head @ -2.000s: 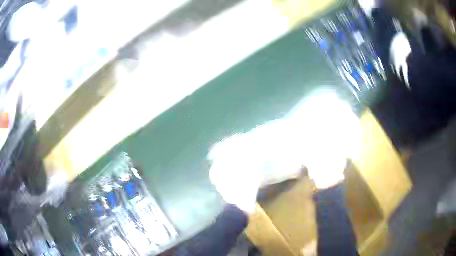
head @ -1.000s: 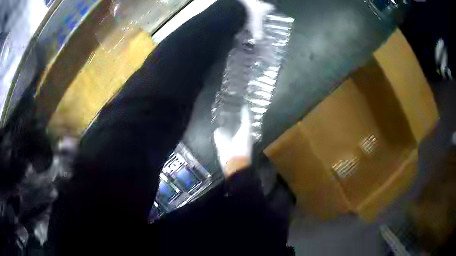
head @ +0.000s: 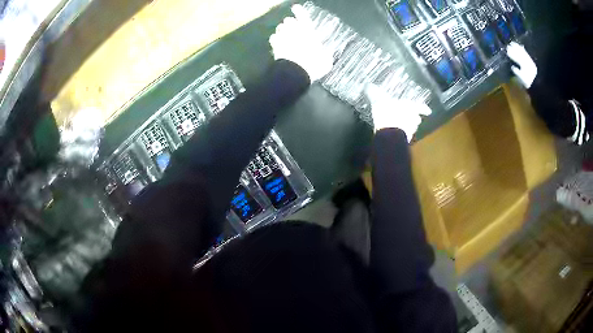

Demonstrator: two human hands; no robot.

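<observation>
My left hand (head: 304, 44), in a white glove, is on the upper left end of a clear, shiny, ridged tray piece (head: 356, 64). My right hand (head: 396, 112), also white-gloved, is on its lower right end. The piece is held between both hands over the green bench; whether it is one tray or a stack I cannot tell. A clear tray of black-and-blue packaged products (head: 277, 188) lies to the left, partly hidden by my left arm. Another filled tray (head: 448, 49) lies at the upper right.
An open brown carton (head: 484, 175) stands beside the bench at the right. Another worker's gloved hand (head: 521, 64) is by the right tray. A closed carton (head: 546, 273) is at the lower right. A cardboard strip (head: 143, 62) runs along the far edge.
The tray piece has moved right and turned to slope down to the right, with both hands on it. My left arm has swung right, and more of the left filled tray shows.
</observation>
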